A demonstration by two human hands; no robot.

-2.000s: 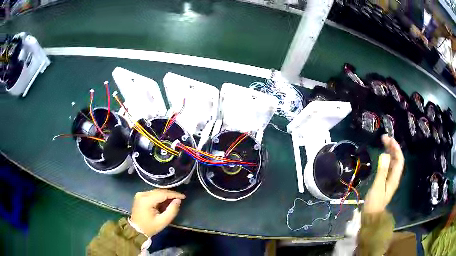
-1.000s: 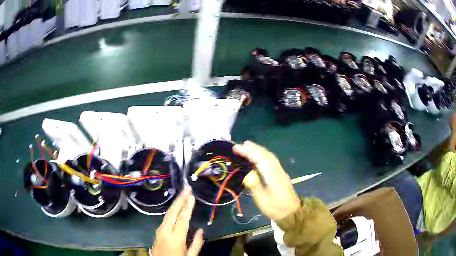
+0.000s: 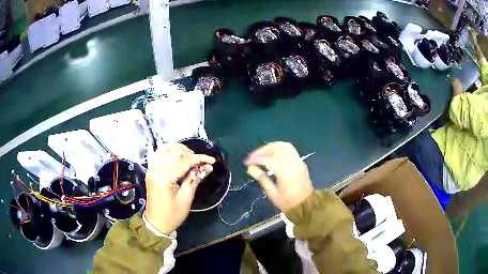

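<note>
Four white camera housings with black hollow insides stand in a row, open side up. My left hand [image 3: 174,184] is over the rightmost housing [image 3: 222,187], its fingers pinched on small wire connectors [image 3: 197,172] with red and yellow leads. My right hand [image 3: 281,174] is just right of that housing, fingers curled around a small yellowish thing [image 3: 256,171], blurred and mostly hidden. A wire harness [image 3: 96,199] of red, blue and yellow leads lies across the other housings. The white mounting bracket [image 3: 176,115] stands behind the rightmost housing.
Many black camera head modules [image 3: 326,51] are grouped at the back right. A thin wire loop [image 3: 235,222] and a pale pointed strip [image 3: 307,156] lie near the front. An open carton [image 3: 422,198] holds camera units at lower right. A person in yellow-green [image 3: 471,136] is at the right.
The view has shifted right. The rightmost housing now stands beside the other three. My left hand has risen from beside it and taken hold of its wire ends; my right hand has moved off its rim.
</note>
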